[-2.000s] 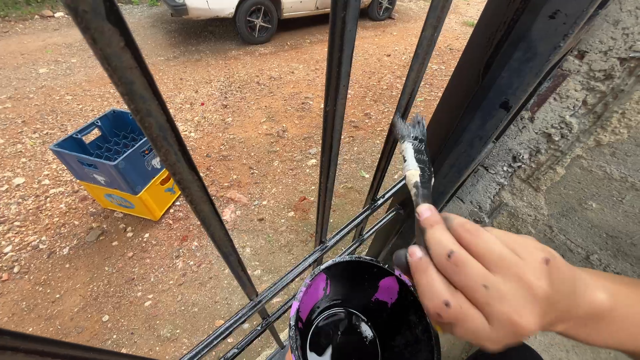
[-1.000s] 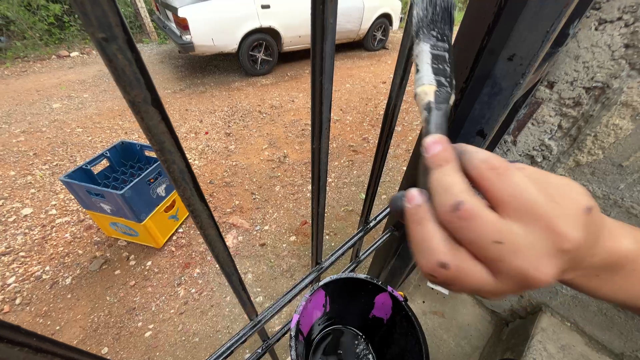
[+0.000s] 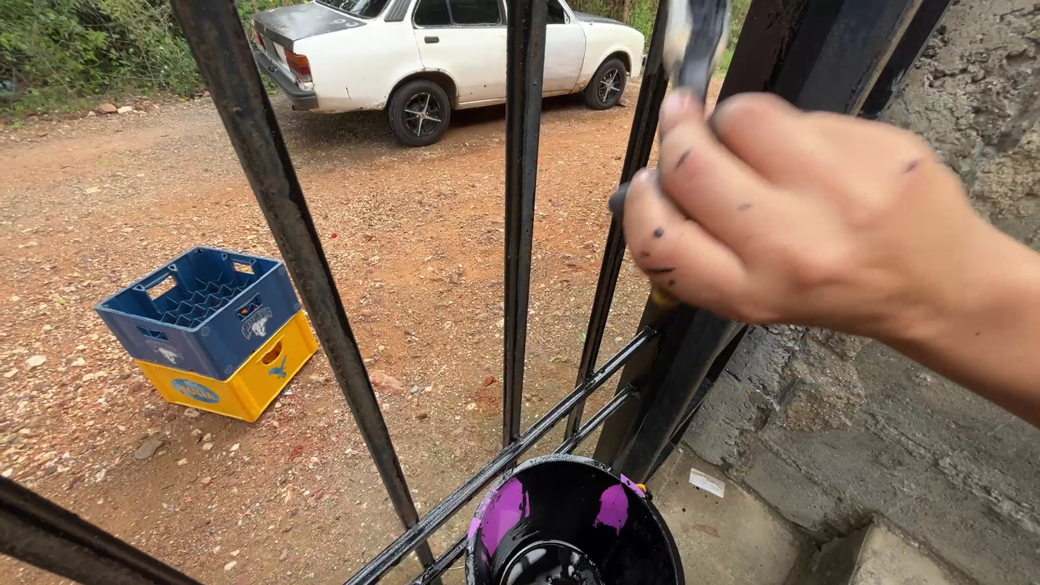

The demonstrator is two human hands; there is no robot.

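My right hand (image 3: 804,211), flecked with dark paint, is closed around the handle of a paintbrush (image 3: 697,45) at the upper right. The brush points upward, blurred, and its bristles run past the top edge of the view. Just behind the hand stand the black metal bars (image 3: 524,219) and the thick post of a gate or fence. Below the hand, a purple container (image 3: 573,520), coated inside with black paint, has some dark liquid at its bottom. It stands beside the two slanting lower rails (image 3: 504,463). My left hand is out of view.
Beyond the bars, a blue plastic crate (image 3: 195,309) rests on a yellow one (image 3: 244,382) on gravelly ground. A white car (image 3: 479,57) is parked farther back, near bushes. A rough cement wall (image 3: 861,422) rises at the right, with a small pale scrap (image 3: 707,482) near its foot.
My right hand has moved up along the post with the paintbrush, away from the container. The view has tilted upward, so more of the car shows.
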